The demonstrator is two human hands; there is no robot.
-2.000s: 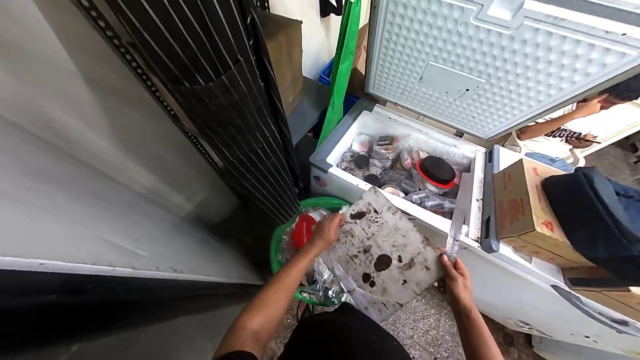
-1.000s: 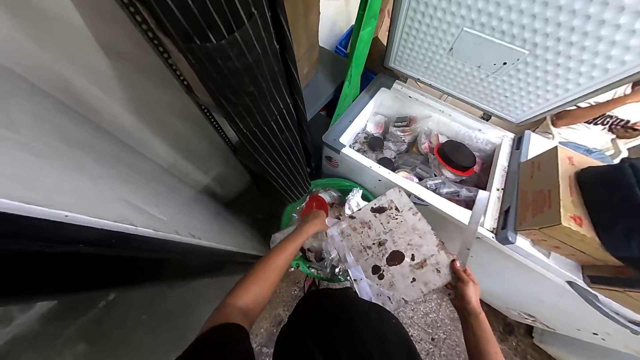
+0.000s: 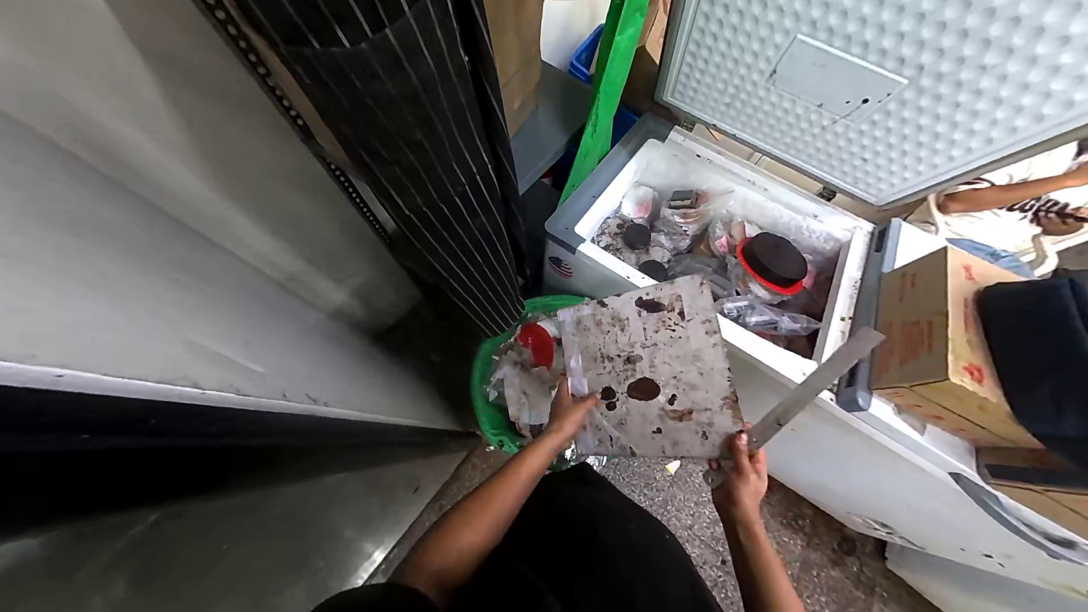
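Observation:
A stained, greyish flat board, with clear tape or film along its left edge, is held between my hands. My left hand grips its lower left edge. My right hand grips its lower right corner together with a long metal strip, which looks like a ruler and points up to the right. Beneath the board's left side stands a green basket full of plastic and paper waste, with a red round item in it.
An open chest freezer ahead holds bagged goods and a black lid with a red rim. A cardboard box and black fabric lie at right. Striped dark fabric hangs at left. Another person's arm shows at far right.
My left hand, over the basket by the red item one second ago, is now on the board's edge. The metal strip now slants further out to the right.

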